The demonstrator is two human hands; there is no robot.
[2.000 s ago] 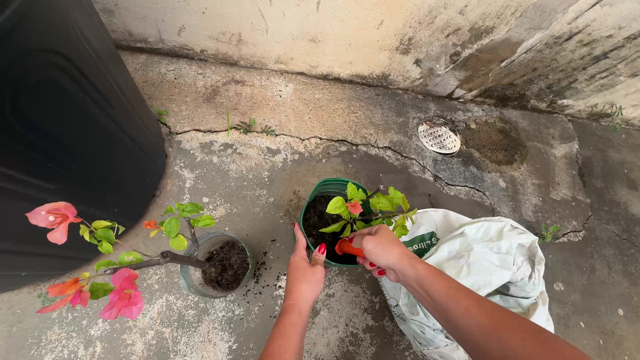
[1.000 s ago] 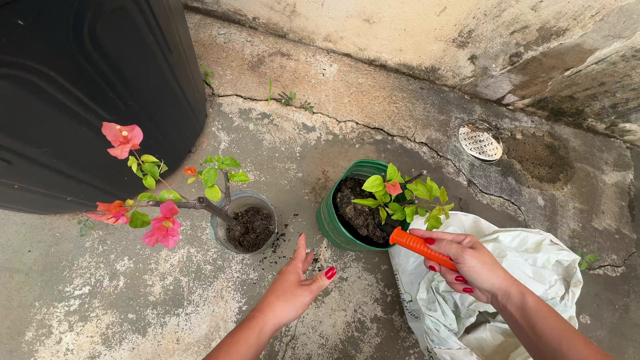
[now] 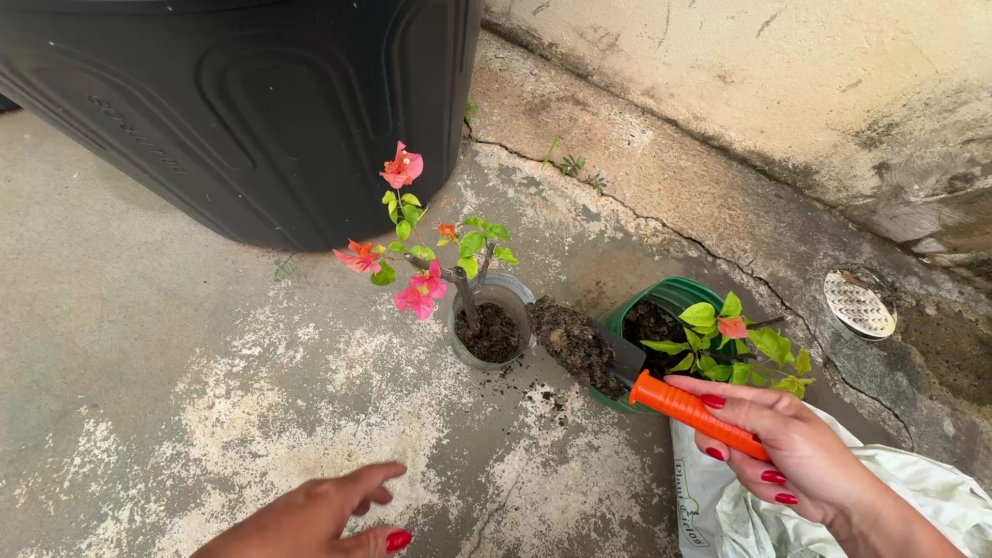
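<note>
My right hand point(image 3: 783, 442) grips the orange handle of a garden trowel point(image 3: 686, 411). Dark soil point(image 3: 573, 345) is heaped on the blade, which spans from the green pot point(image 3: 682, 291) toward a clear plastic container point(image 3: 508, 291). That container holds soil and a woody bougainvillea point(image 3: 422, 287) with pink bracts, leaning left. Another leafy bougainvillea point(image 3: 748, 345) with one salmon bract grows in the green pot. My left hand point(image 3: 325, 511) is empty, fingers apart, over the concrete at the bottom. The trowel's load hides part of the green pot's near side.
A large black plastic container point(image 3: 256, 116) stands at upper left. A stained wall point(image 3: 775, 85) runs along the upper right, with a round drain cover point(image 3: 859, 302) near it. A white plastic sack point(image 3: 775, 511) lies at lower right. Soil crumbs point(image 3: 550, 403) dot the cracked concrete.
The trowel blade has come out of the green pot loaded with soil and now reaches toward the clear container. My left hand, beside the green pot at first, has moved away. The view has shifted left.
</note>
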